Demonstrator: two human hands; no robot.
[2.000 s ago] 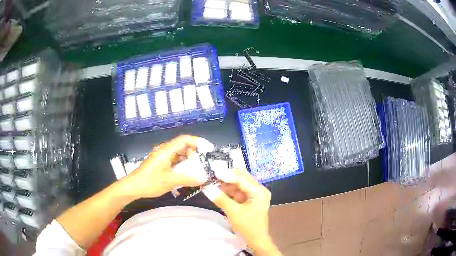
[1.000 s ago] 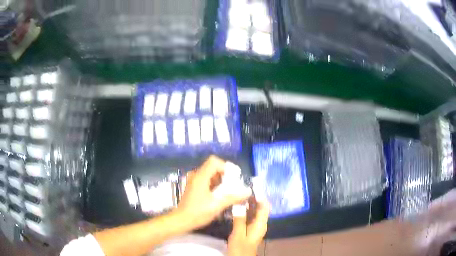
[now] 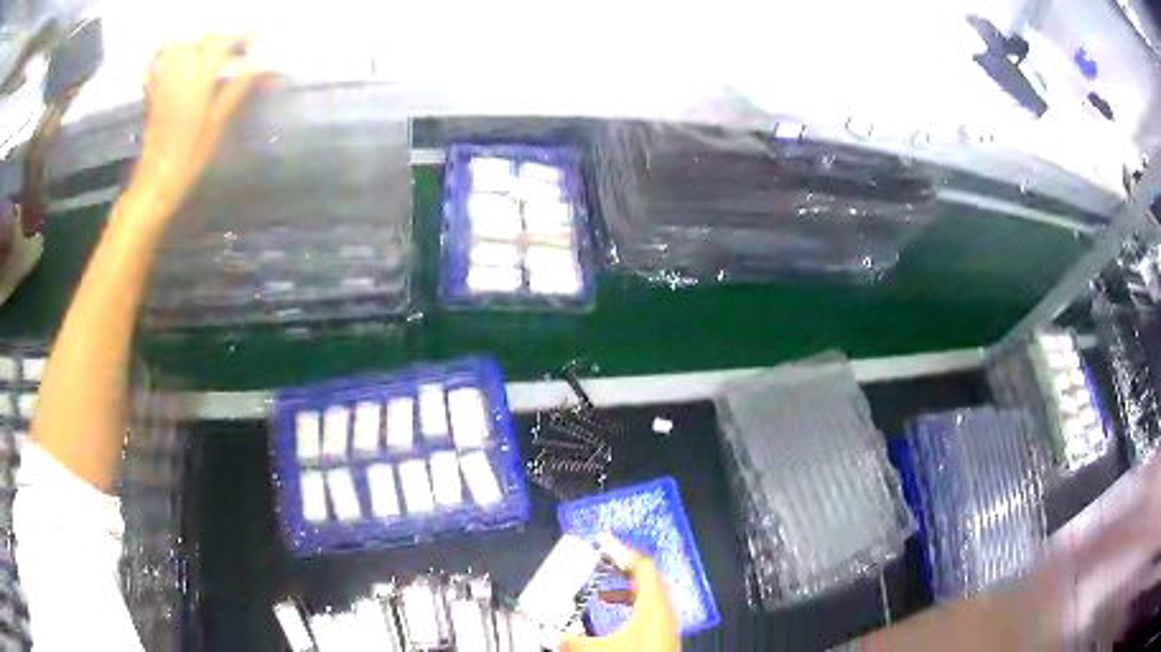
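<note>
My right hand [image 3: 637, 618] is at the lower middle, cut off by the bottom edge. Its fingers hold a white unit [image 3: 558, 581] beside the small-parts tray [image 3: 679, 529], a blue tray covered in pale specks. My left hand [image 3: 197, 96] is raised at the upper left, above the stack of clear trays [image 3: 274, 204]; glare and blur hide whether its fingertips touch anything. Several loose white units [image 3: 420, 614] stand in a row at the bottom. The blue pocket tray [image 3: 516, 512] holds two rows of white units.
Dark slotted strips [image 3: 569, 446] lie behind the small-parts tray, beside a small white piece [image 3: 662, 425]. A clear blister tray stack [image 3: 809, 478] is at right. A second blue tray [image 3: 455, 255] and a dark clear stack [image 3: 764, 204] are behind. Part of another person shows at the left edge.
My left hand has left the unit and reached up to the upper left. My right hand still holds a white unit, now low in the view. The camera view has tilted up.
</note>
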